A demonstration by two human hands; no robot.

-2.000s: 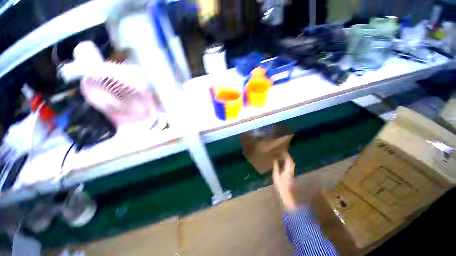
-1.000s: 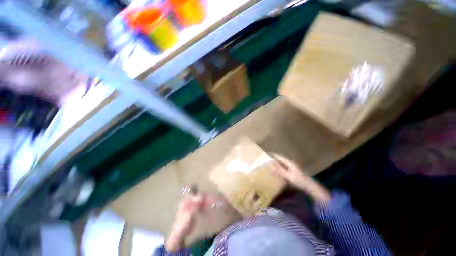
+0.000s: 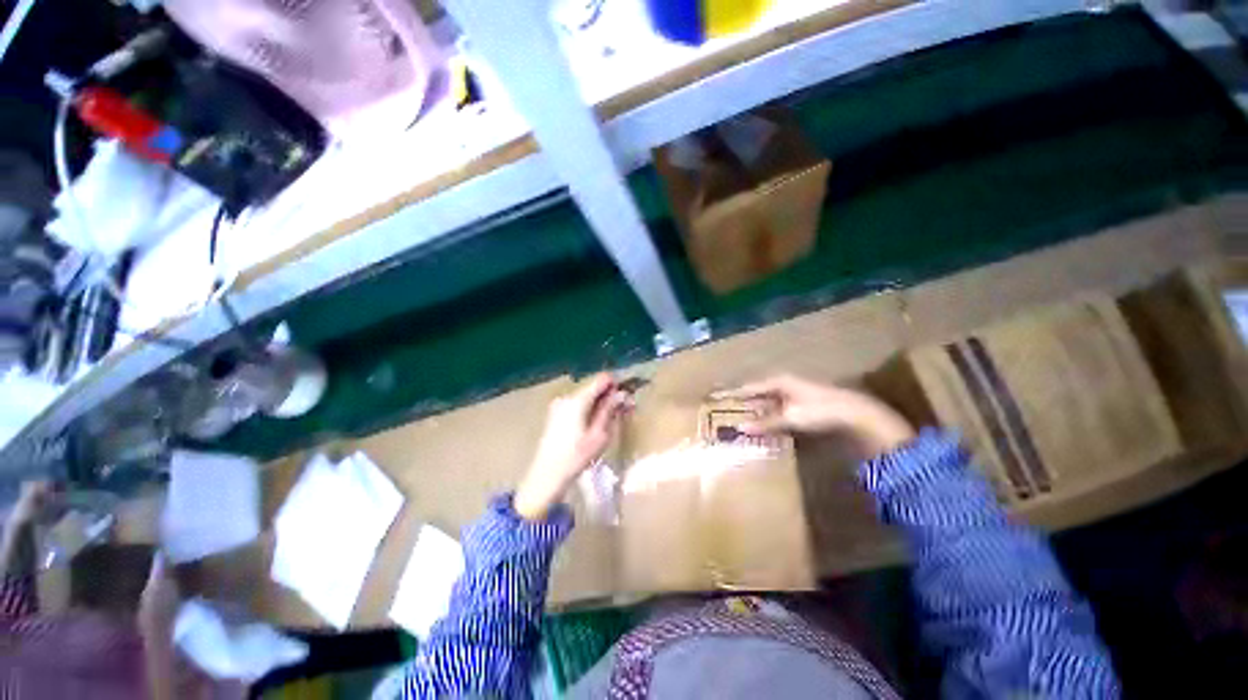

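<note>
A small brown carton lies on the cardboard-covered bench right in front of me, with a shiny strip across it and a dark printed icon near its far edge. My left hand is at the carton's far left corner, with something tiny pinched at the fingertips, too small to name. My right hand rests on the carton's far right edge beside the printed icon, its fingertips on the cardboard.
Another carton stands on the green belt behind the white post. A large carton lies at right. White papers lie at left, near another person's hands. A pink fan is on the shelf.
My left hand has moved to the carton's far left corner. My right hand stays at its right side. The view has turned, and the large carton at right looks different.
</note>
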